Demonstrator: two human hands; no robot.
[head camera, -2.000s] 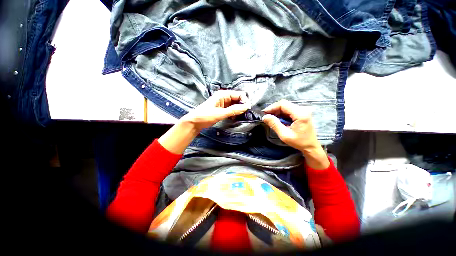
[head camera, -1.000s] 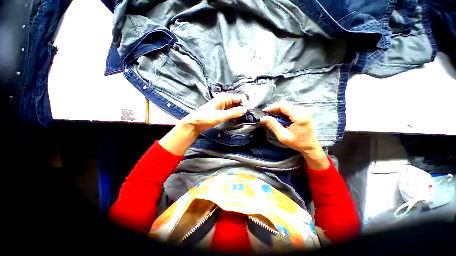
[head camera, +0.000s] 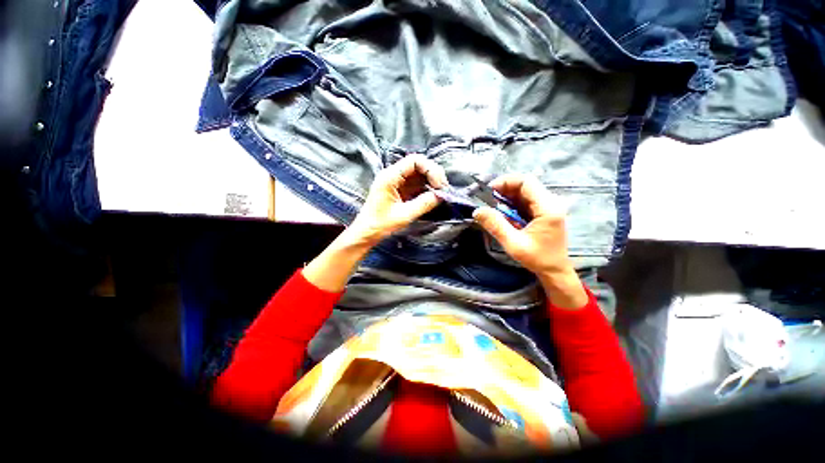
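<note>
A pale grey-blue denim garment (head camera: 452, 99), wrong side out with dark blue edges, lies over the table's near edge and onto my lap. My left hand (head camera: 398, 201) pinches a bit of the garment between thumb and fingers near the middle seam. My right hand (head camera: 532, 222) holds small thread snips (head camera: 499, 201), with dark blades and a blue part, pointing left toward my left fingertips. The blades are close to the pinched cloth; whether they touch it, I cannot tell. Any thread is too fine to see.
The white table (head camera: 163, 136) runs across the view. Dark blue denim with shiny dots (head camera: 68, 118) lies at the far left, and more denim (head camera: 651, 41) lies at the upper right. A white bag-like item (head camera: 753, 339) is below the table at the right.
My left hand has turned and risen slightly, with its fingers more curled. The snips now show more clearly in my right hand. The garment has shifted slightly right.
</note>
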